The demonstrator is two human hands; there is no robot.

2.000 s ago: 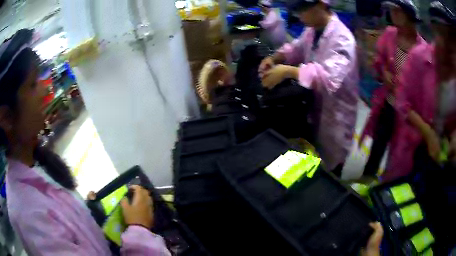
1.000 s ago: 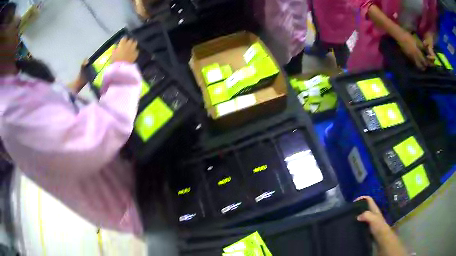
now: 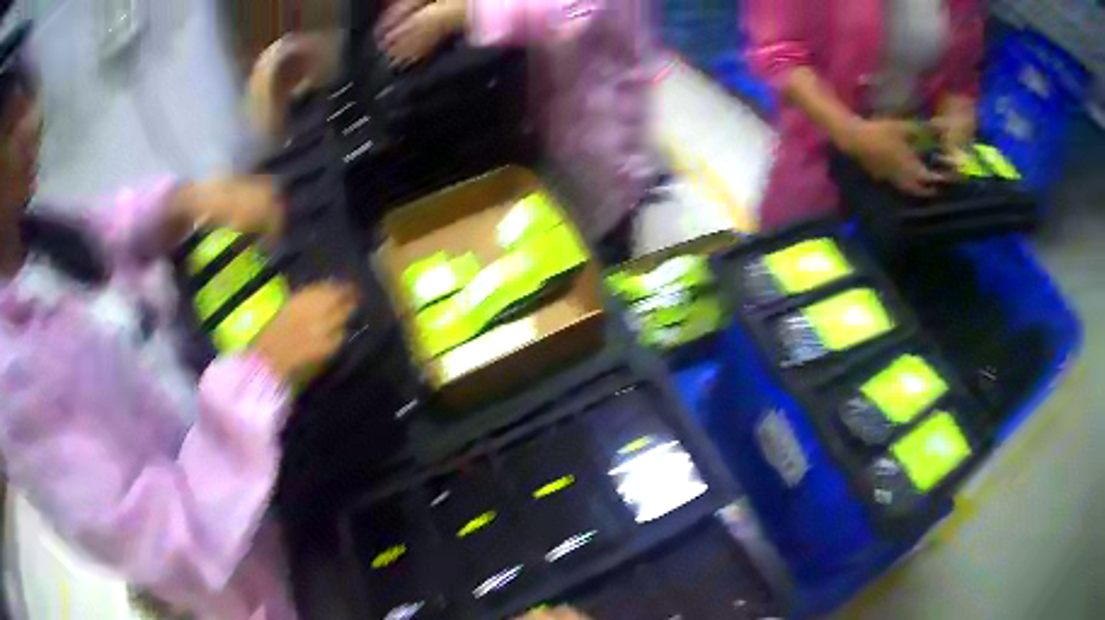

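A black tray (image 3: 739,533) lies nearest in front of me, low in the picture, with phones in a row of pockets. Three phones, one of them the dark phone (image 3: 551,515), show small yellow-green marks. The rightmost phone (image 3: 654,478) shows a bright white area. A dark surface below this row is too blurred to name. A small skin-coloured patch, perhaps fingertips, is cut off by the bottom edge. I cannot tell which hand it is or whether it holds anything. No other part of my hands shows.
An open carton (image 3: 479,378) of green pieces stands behind the tray. A second box of green pieces (image 3: 666,297) is beside it. A blue crate (image 3: 788,466) carries a tray of phones with green pieces (image 3: 933,451). People in pink work at left, back and right.
The view has shifted, so the phone tray and carton sit further left. The empty tray with loose green pieces and the hand on its right end no longer show clearly.
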